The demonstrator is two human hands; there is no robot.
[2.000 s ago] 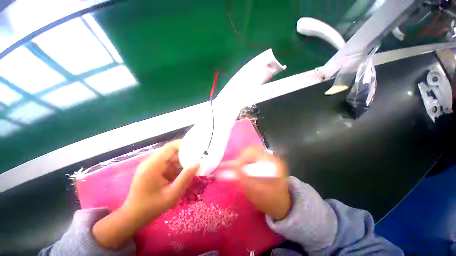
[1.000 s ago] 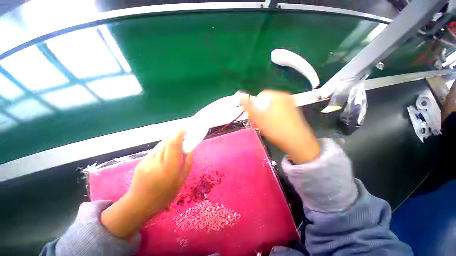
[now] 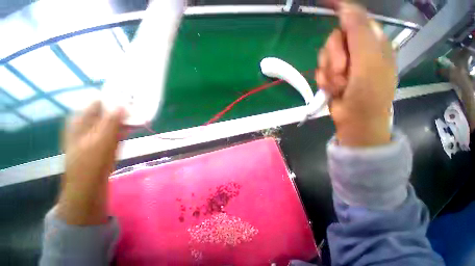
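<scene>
My left hand (image 3: 91,156), slightly blurred, grips the round end of a white curved housing (image 3: 148,57), raised at the left over the belt's near rail. A thin red lead wire (image 3: 242,97) runs from that end across the belt to my right hand (image 3: 359,78), raised at the right with its fingers curled around the wire's far end. A white piece with a thin tip (image 3: 316,104) shows below my right fingers; whether the hand holds it is unclear. On the pink pad (image 3: 151,208) lie a pale heap of tiny parts (image 3: 224,230) and a dark red scatter (image 3: 219,200).
Another white housing (image 3: 286,71) lies on the green belt (image 3: 219,52), beyond the pale rail (image 3: 177,132). A slanted metal bar (image 3: 429,44) stands at upper right. Slotted white housings (image 3: 453,130) lie on the black bench (image 3: 359,228). A person's arm (image 3: 461,78) shows at the right edge.
The held housing has moved left and up with my left hand. My right hand has moved off it, up and right, and the red wire now stretches between my hands.
</scene>
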